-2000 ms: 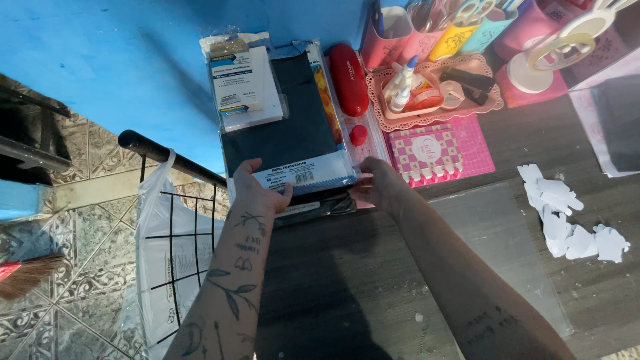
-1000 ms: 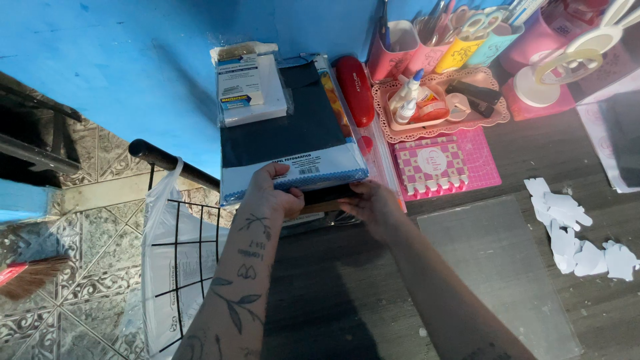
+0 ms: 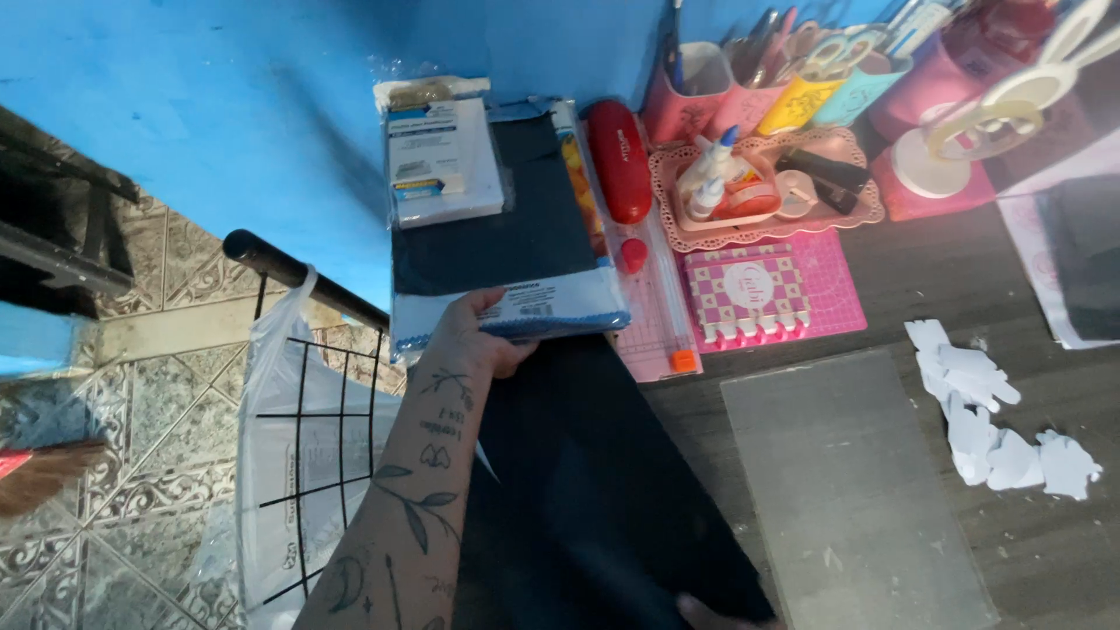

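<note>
My left hand (image 3: 486, 337) grips the near edge of a stack of plastic-wrapped paper packs (image 3: 516, 306), its thumb underneath and fingers on top. A small white pack (image 3: 446, 162) lies on the stack's upper left. From beneath the stack a large black sheet (image 3: 595, 472) reaches toward me over the desk. Only some fingers of my right hand (image 3: 722, 614) show, at the sheet's near edge at the bottom of the view; they appear to hold that edge, and the rest is out of view.
Right of the stack are a red case (image 3: 619, 162), a pink paper trimmer (image 3: 652, 341), a checkered notebook (image 3: 748, 293) and a pink tray (image 3: 866, 206). A clear sheet (image 3: 849, 490) and white paper cutouts (image 3: 967, 376) lie on the desk. A black wire rack (image 3: 300, 416) with a plastic bag stands left.
My right hand has moved from the stack's near edge down toward me, and the black sheet now extends out from under the stack. My left hand has stayed at the stack.
</note>
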